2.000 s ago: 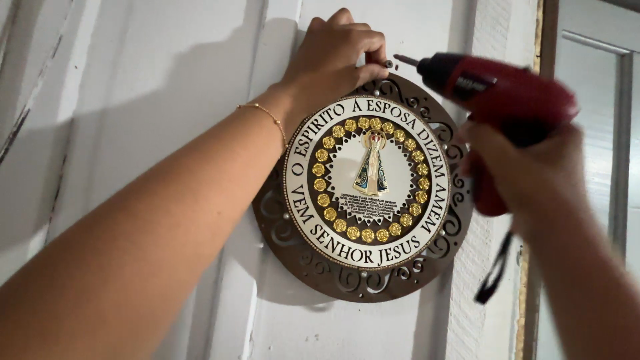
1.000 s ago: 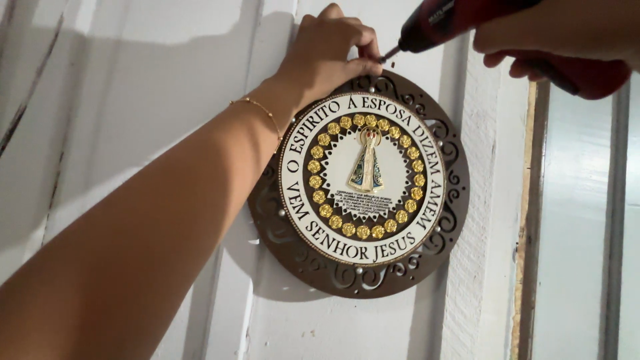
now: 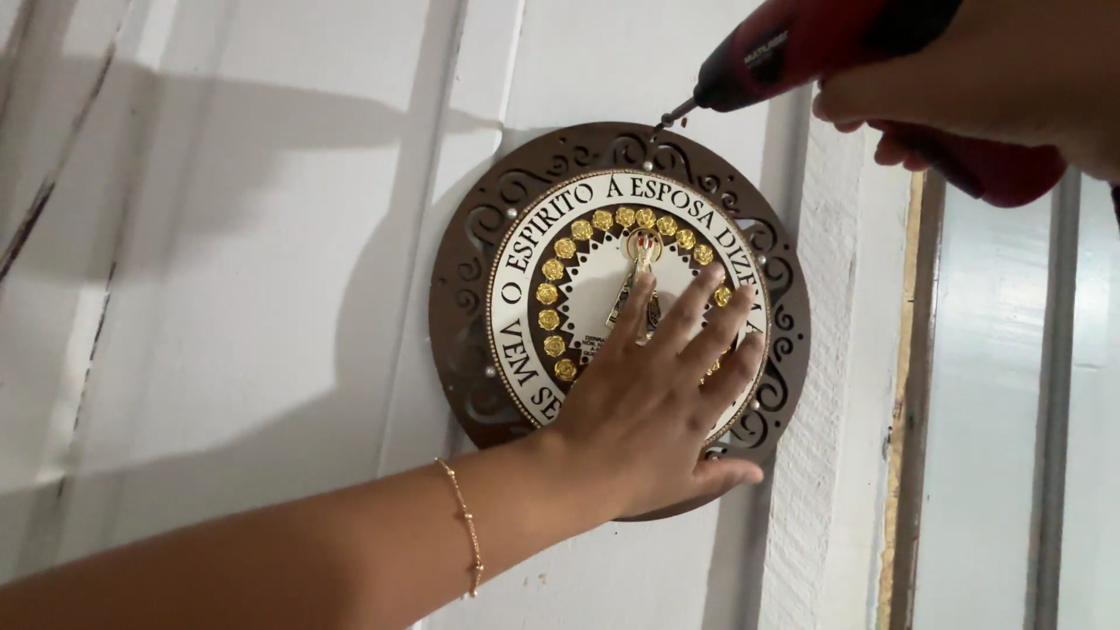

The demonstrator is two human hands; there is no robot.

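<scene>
A round brown plaque (image 3: 464, 324) with scroll cut-outs, a lettered white ring, gold roses and a small robed figure (image 3: 645, 249) lies against the white wall. Flat on the plaque's lower middle rests my left hand (image 3: 647, 402), fingers spread, with a thin gold bracelet at the wrist. My right hand (image 3: 971, 105) grips a red and black Multilaser cordless screwdriver (image 3: 787, 44) at the upper right. Its bit (image 3: 678, 114) points down-left to the plaque's top edge, at a small dark screw (image 3: 655, 131); whether the screw is seated cannot be seen.
White wall boards (image 3: 262, 262) with vertical seams and dark cracks run behind and left. On the right stand a white trim board (image 3: 805, 350) with a rough edge and a framed pale panel (image 3: 980, 394), perhaps a door or window.
My left hand has left the plaque's top edge, where its fingers were pinched, and is now spread over the plaque's face. The screwdriver came in to the top edge from the right.
</scene>
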